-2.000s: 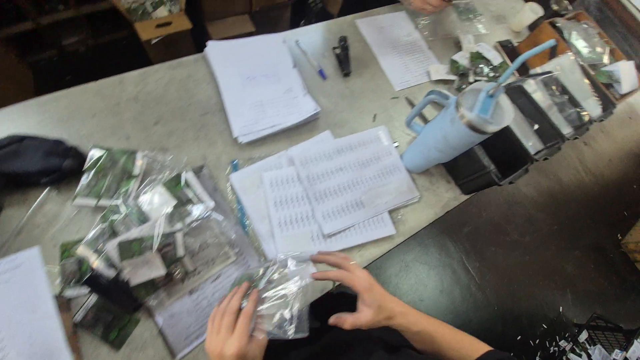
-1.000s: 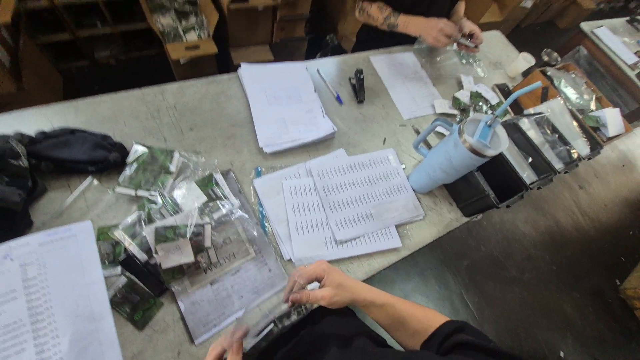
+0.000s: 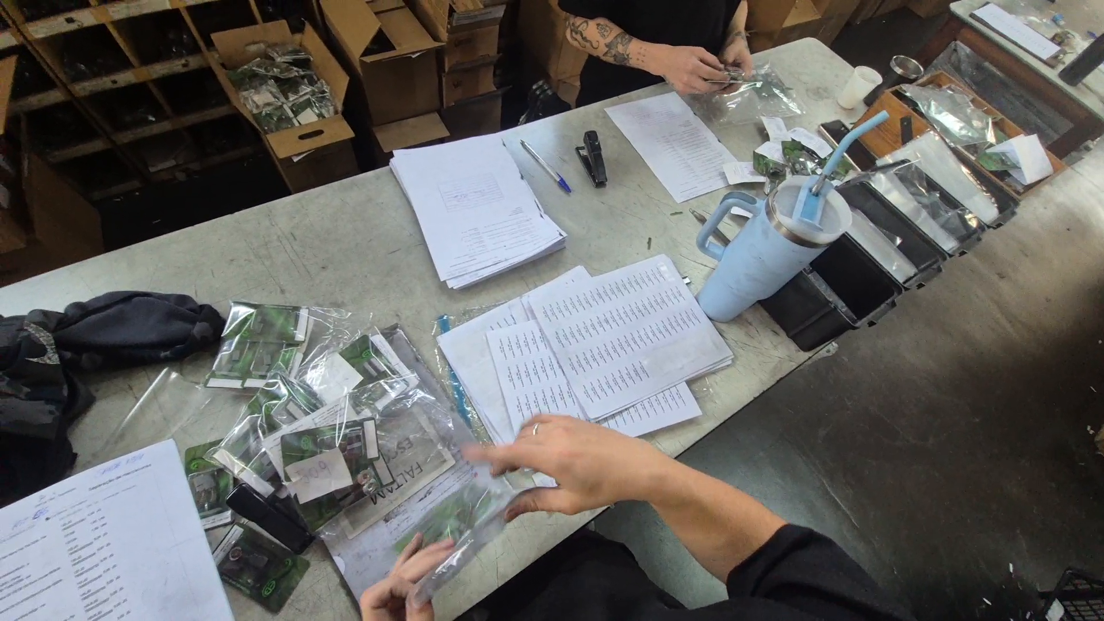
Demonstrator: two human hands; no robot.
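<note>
My left hand (image 3: 410, 576) pinches the lower edge of a clear plastic bag (image 3: 461, 526) with a green card inside, at the table's near edge. Above the bag's right side, my right hand (image 3: 565, 466) has its fingers spread, the fingertips blurred; whether they touch the film is not plain. To the left lies a pile of clear bags holding green-backed cards (image 3: 336, 457), with a dark stapler-like object (image 3: 269, 517) beside it. Printed label sheets (image 3: 621, 336) lie beyond my right hand.
A paper stack (image 3: 474, 216), a pen (image 3: 545, 166) and a black stapler (image 3: 592, 159) lie farther back. A light blue tumbler (image 3: 759, 250) stands by black bins (image 3: 832, 297) at right. Across the table, a person's hands (image 3: 703, 69) hold small items. Printed paper (image 3: 103, 543) lies at left.
The bag has moved from my lap area to above the table's near edge. My right hand has come forward, its fingers now spread. The view has shifted, showing more shelves and boxes.
</note>
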